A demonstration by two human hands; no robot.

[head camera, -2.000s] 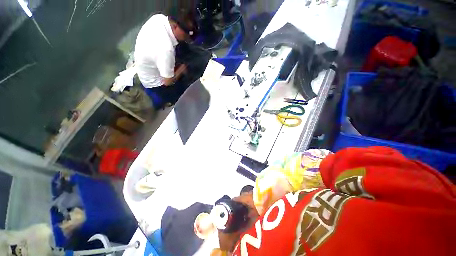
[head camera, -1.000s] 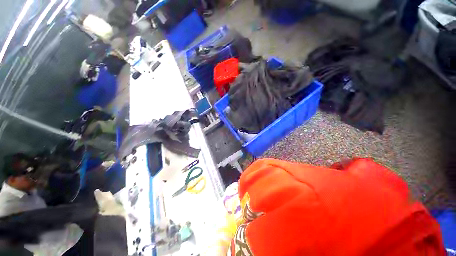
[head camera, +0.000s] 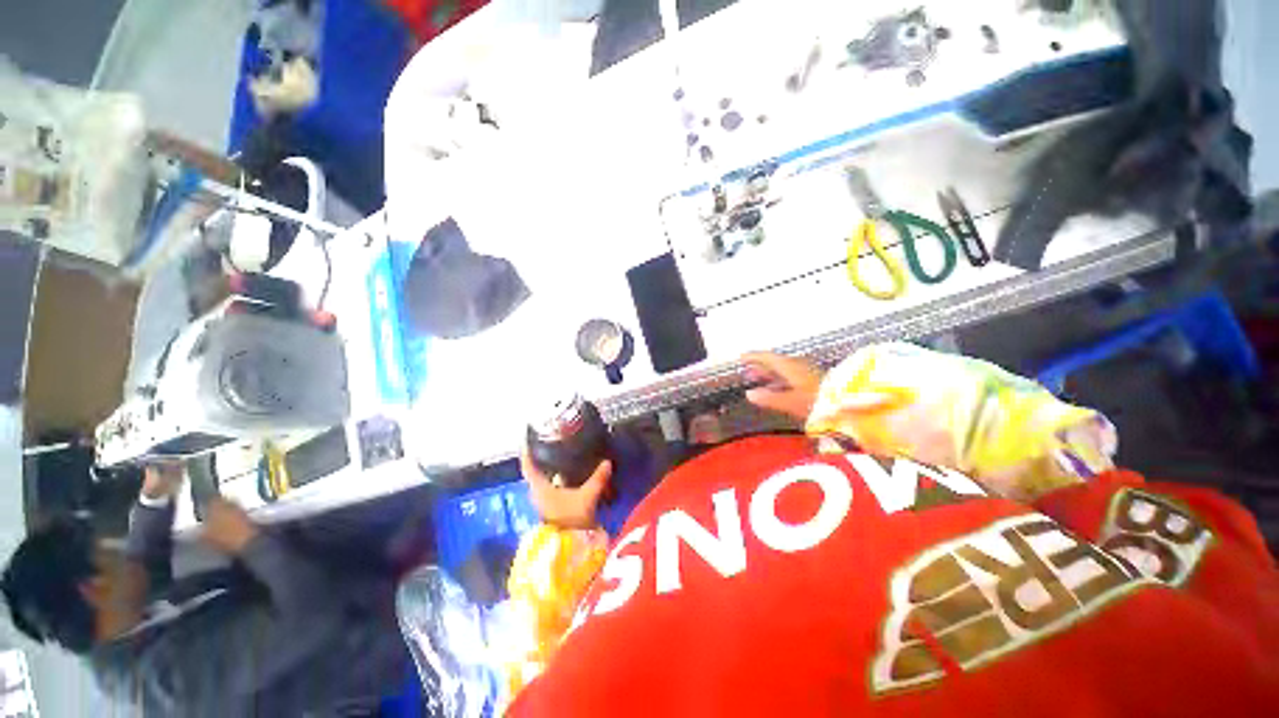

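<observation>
My left hand (head camera: 564,494) is wrapped around a dark flask (head camera: 565,446) with a pale top, just off the table's near edge. A shiny round steel cup (head camera: 605,342) stands on the white table (head camera: 561,183) just beyond it. My right hand (head camera: 783,383) rests on the table's near edge with nothing seen in it; its fingers are blurred. A flat black phone (head camera: 664,312) lies between the cup and the sewing machine. A small dark grey cloth piece (head camera: 459,281) lies left of the cup.
Yellow-and-green shears (head camera: 899,250) and thread snips (head camera: 964,227) lie by the white machine (head camera: 919,84). Dark cloth (head camera: 1108,161) is heaped at the table's right end. A person (head camera: 211,603) works at another machine (head camera: 260,372) at lower left. A blue bin (head camera: 337,84) stands beyond.
The view has swung from the bins and floor on the right back to the table. The flask is now in my left hand near the table edge, and the steel cup stands apart from it.
</observation>
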